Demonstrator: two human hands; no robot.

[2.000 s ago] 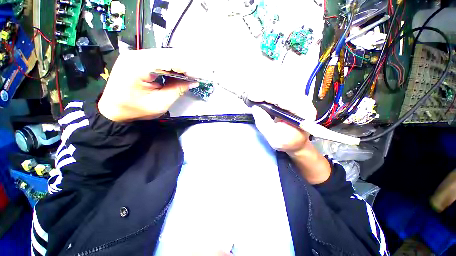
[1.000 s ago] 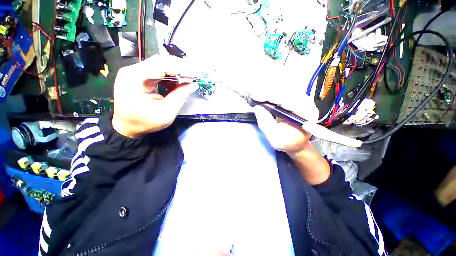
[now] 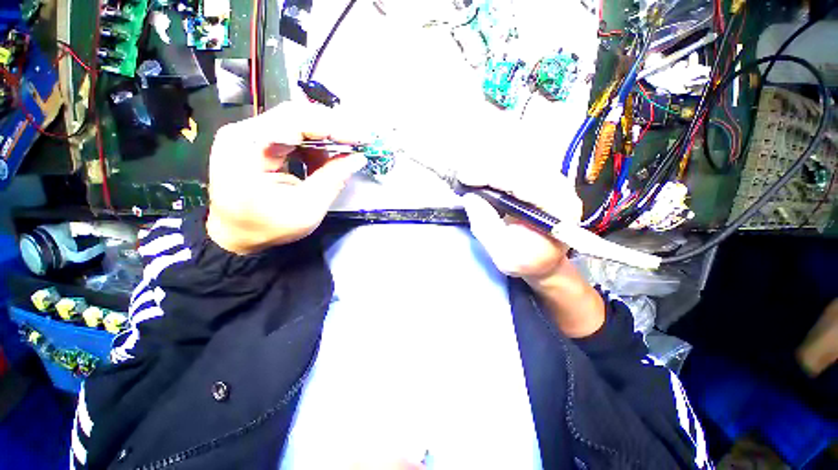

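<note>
My left hand [image 3: 276, 179] pinches thin tweezers [image 3: 322, 145] between thumb and finger, their tips at a small green circuit board [image 3: 378, 158]. Whether the tips grip the board or the fingers hold it too, I cannot tell. My right hand [image 3: 519, 239] holds a soldering iron [image 3: 515, 207] like a pen, with its dark grip and pale handle end. The iron's thin metal tip points left towards the board, with a small gap between them. Glare washes out the hands and the sheet behind them.
More small green boards [image 3: 503, 83] lie on the white sheet [image 3: 413, 55]. A black cable with a plug [image 3: 319, 93] runs onto the sheet at left. A wire bundle [image 3: 616, 147] and the iron's cord [image 3: 781, 197] lie at right. A blue bin [image 3: 55, 340] is lower left. Another person's hand shows at far right.
My left hand has moved slightly right and down since two seconds ago. The board is now turned to show more of its face. My right hand and the iron have barely moved.
</note>
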